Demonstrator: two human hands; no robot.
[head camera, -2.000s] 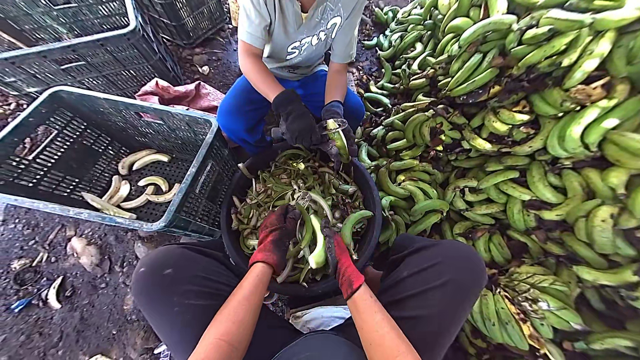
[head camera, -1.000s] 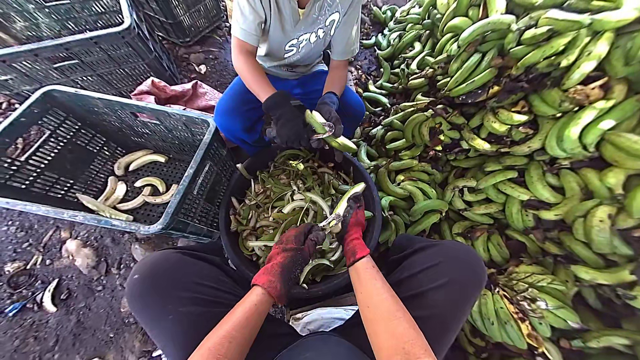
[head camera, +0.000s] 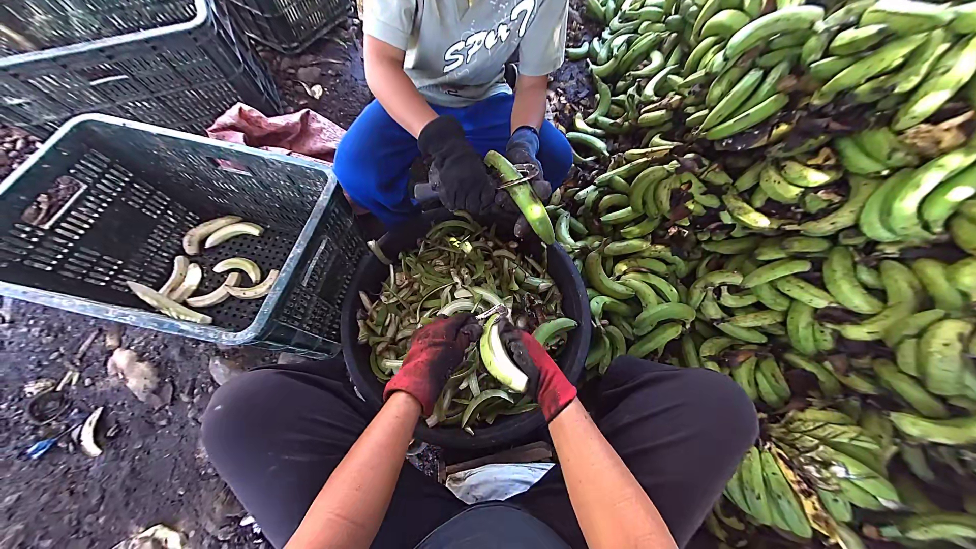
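Both my hands wear red gloves with dark, soiled fingers, over a round black tub (head camera: 579, 305) of green peel strips (head camera: 427, 274). My right hand (head camera: 534, 366) grips a partly peeled green plantain (head camera: 502, 358), its pale flesh showing on one side. At the plantain's upper end, my left hand (head camera: 438, 358) has its fingers closed around something small, perhaps a peeling tool, mostly hidden. Across the tub, a person in dark gloves holds an unpeeled green plantain (head camera: 522, 197) with a metal ring-like tool against it.
A dark green plastic crate (head camera: 305, 252) at the left holds several peeled plantains (head camera: 240, 267). More crates (head camera: 137, 76) stand behind it, near a reddish sack (head camera: 274, 131). A large heap of green plantains (head camera: 778, 267) fills the right side. Stones and scraps lie on the muddy ground.
The plantain between my hands now stands more upright, nearer the tub's middle. My right hand has moved down and left. The other person's plantain has shifted and tilts more steeply.
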